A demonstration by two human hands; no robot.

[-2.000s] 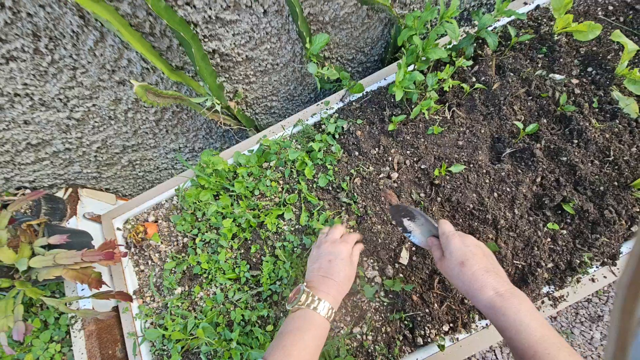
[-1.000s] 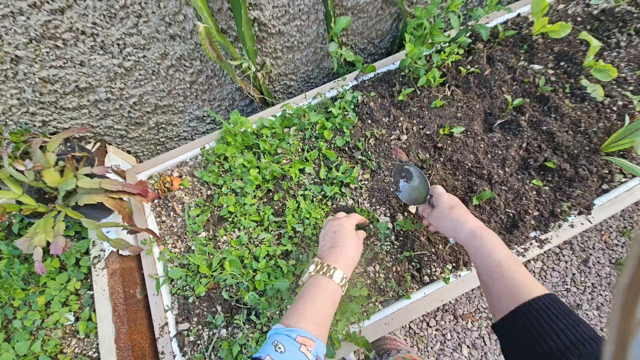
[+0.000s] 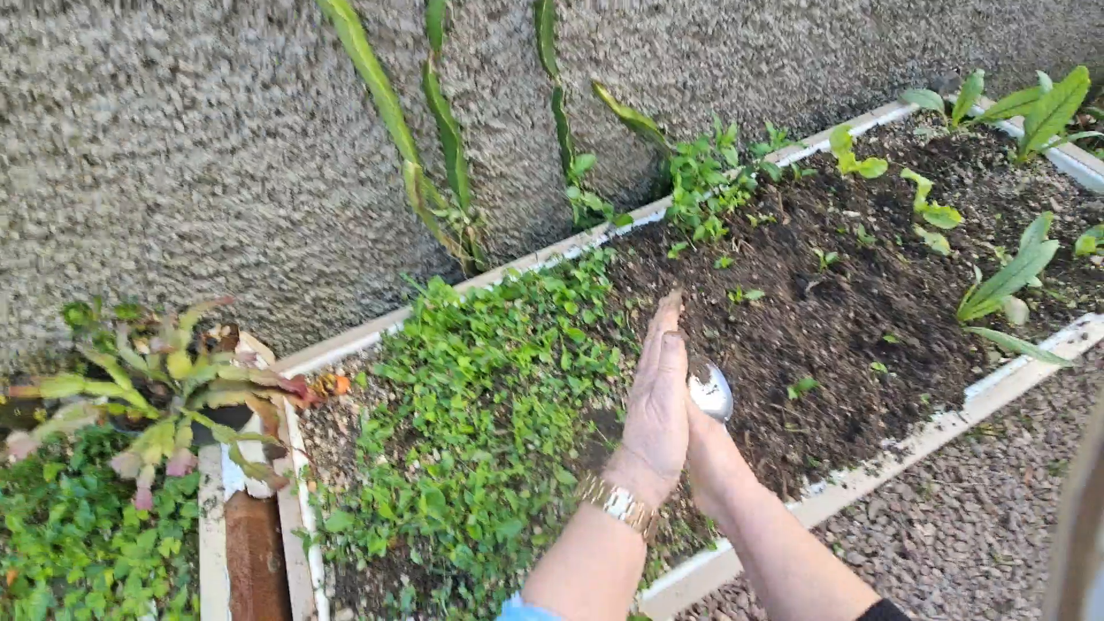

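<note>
Over the garden bed, my left hand is held straight, fingers together, its palm side against my right hand. A metal watch is on the left wrist. The rounded metal head of a spoon-like hand tool shows beside my right hand, whose fingers and the tool's handle are mostly hidden behind the left one. Low green leafy plants grow thickly left of my hands. Dark loose soil with small seedlings lies to their right.
A rough grey wall with tall cactus stems stands behind the bed's pale border. Larger leafy plants grow at the right. A potted plant with reddish leaves is at the left; gravel covers the near right ground.
My two hands, apart in the earlier frames, have come together. The left one was at the edge of the green plants; the right one held the tool over the soil.
</note>
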